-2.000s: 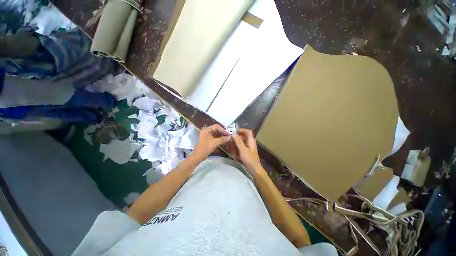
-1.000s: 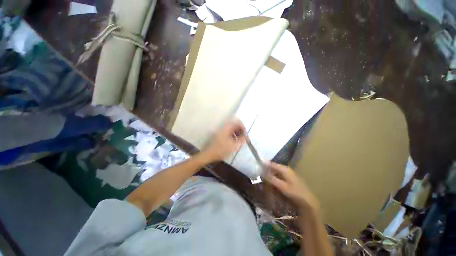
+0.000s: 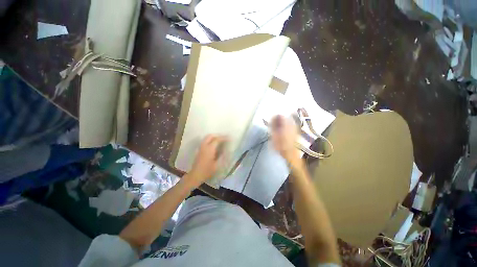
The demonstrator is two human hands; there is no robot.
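My left hand (image 3: 210,155) rests with spread fingers on the cream and tan folded panel (image 3: 225,94) on the table. My right hand (image 3: 284,131) is blurred over the white panel (image 3: 265,167), at a looped tan tie strip (image 3: 317,154); its fingers are too blurred to show the grip exactly, but the strip runs from them. A small tan piece (image 3: 280,85) lies on the white panel above my right hand. A large tan panel stack (image 3: 366,172) with a curved top lies to the right, partly behind my right forearm.
A tied tan roll (image 3: 104,104) lies at the left. White pieces (image 3: 243,18) lie beyond the folded panel. Tangled strips (image 3: 408,250) and small pieces (image 3: 424,197) are at the lower right. White scraps (image 3: 149,180) lie below the table's near edge.
The tie strip, stretched between my hands a second ago, now loops beside my right hand. My left hand has moved onto the folded panel; my right hand has moved up over the white panel.
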